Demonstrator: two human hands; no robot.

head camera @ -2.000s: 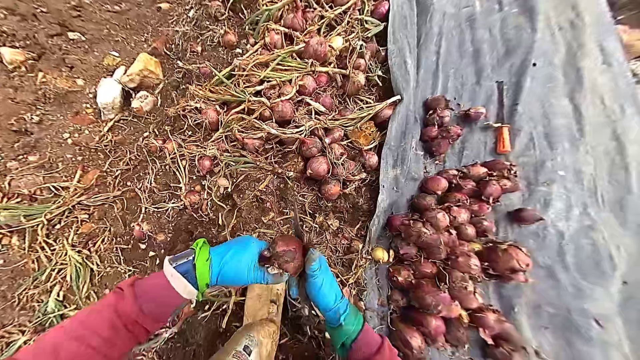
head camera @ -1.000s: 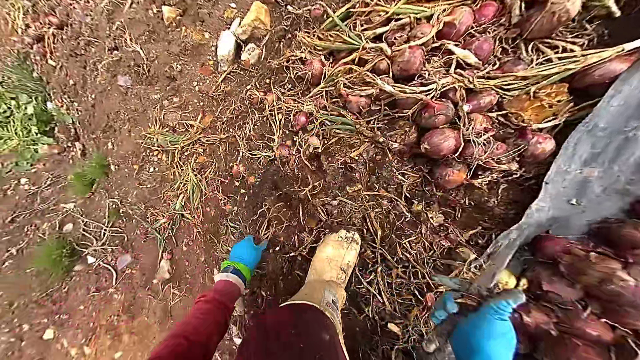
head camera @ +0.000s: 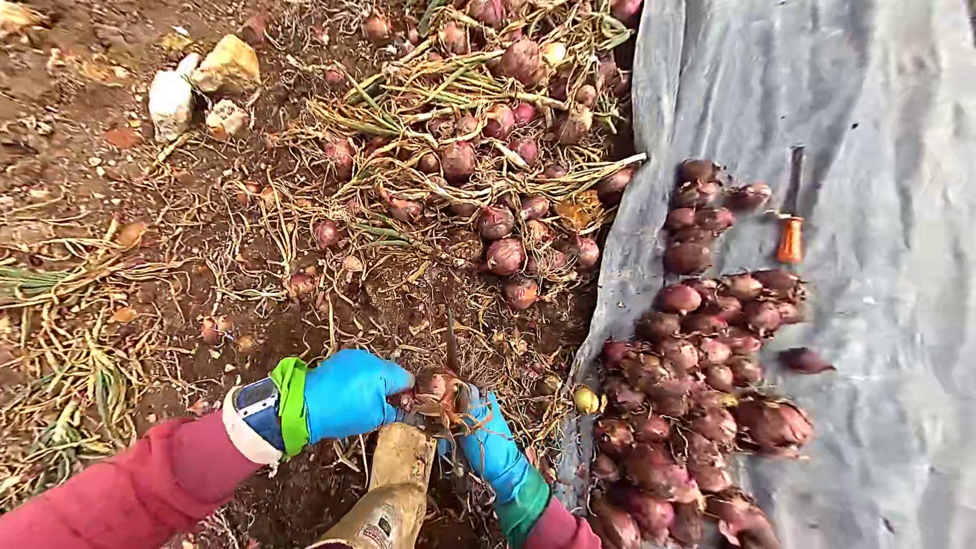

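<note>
My left hand [head camera: 354, 393], in a blue glove with a green band at the wrist, is closed on a red onion [head camera: 433, 390] with dry roots and skin. My right hand [head camera: 488, 446], also blue-gloved, is at the onion's right side. A narrow dark blade [head camera: 451, 343] rises just above the onion, beside the right hand's fingers; its handle is hidden, and the right hand's grip cannot be made out. To the right, a heap of red onions [head camera: 686, 381] lies on a grey plastic sheet [head camera: 877, 320]. A knife with an orange handle [head camera: 791, 240] rests above that heap.
Red onions with dry leaves [head camera: 457, 160] cover the soil at upper centre. Pale stones [head camera: 171, 103] sit at upper left, and cut leaves [head camera: 99, 381] at far left. A tan boot [head camera: 393, 488] stands below my hands. A small yellowish onion [head camera: 585, 399] is at the sheet's edge.
One second ago my hands were far apart, the left one low over the soil and the right one by the sheet's edge. They are now together at an onion. The view has shifted strongly.
</note>
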